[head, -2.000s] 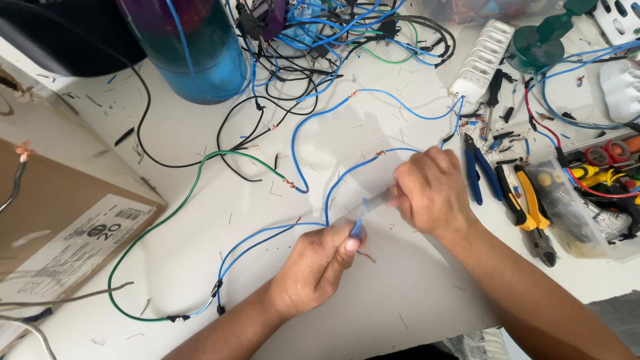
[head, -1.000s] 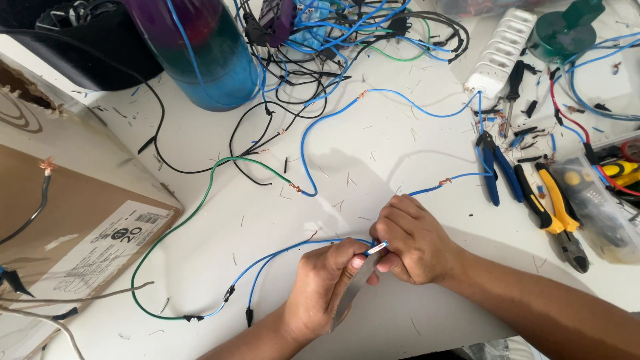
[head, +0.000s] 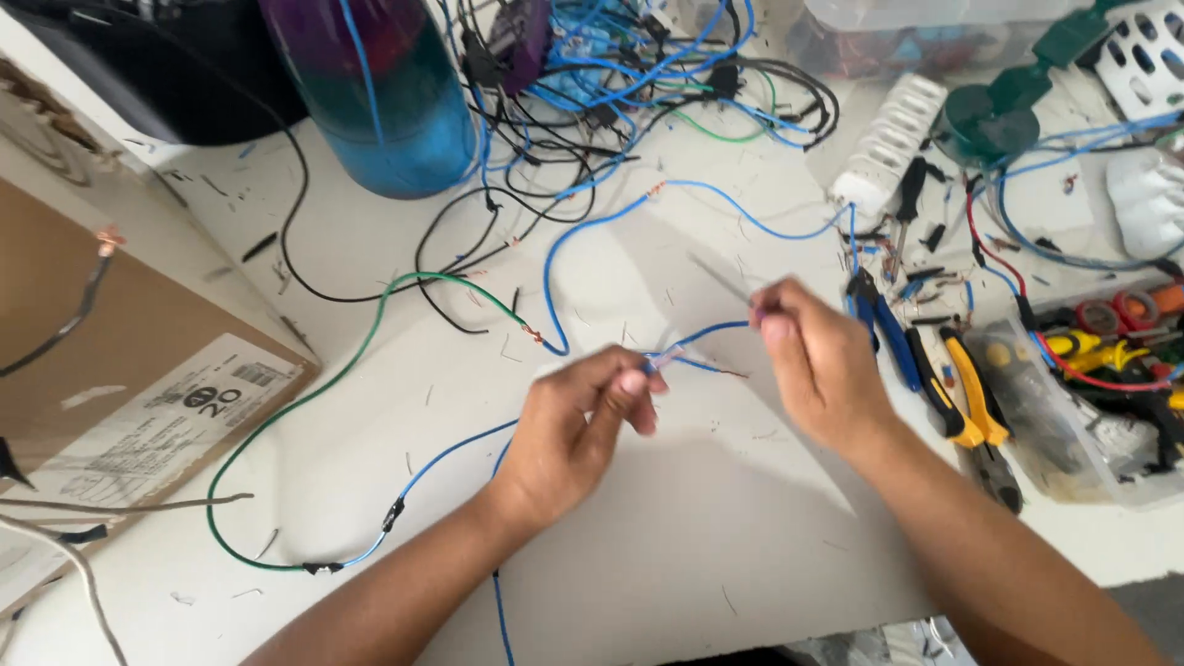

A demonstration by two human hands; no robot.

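Note:
My left hand (head: 578, 430) pinches a blue insulated wire (head: 712, 331) near the middle of the table. A short translucent piece (head: 668, 359) sticks out by its fingertips, and a blue wire end with bare copper strands (head: 733, 373) lies just right of it. My right hand (head: 823, 370) is closed on a thin grey blade-like tool (head: 721, 280) pointing up and left; its exact kind is unclear. Behind the hands, a green wire (head: 370, 324) joins a thicker blue wire (head: 555, 250) at a bare copper twist (head: 532, 333). Black tape (head: 393, 514) wraps a joint at lower left.
Blue-handled pliers (head: 888, 328), yellow-and-black cutters (head: 967, 407) and a clear tool bin (head: 1064, 416) are at right. A white power strip (head: 893, 143), tangled wires (head: 592, 92) and a purple-blue bottle (head: 379, 102) stand behind. A cardboard box (head: 120, 370) is at left.
My hands have moved apart from their close position one second ago. The grey blade-like tool now shows at my right hand, clear of my left hand.

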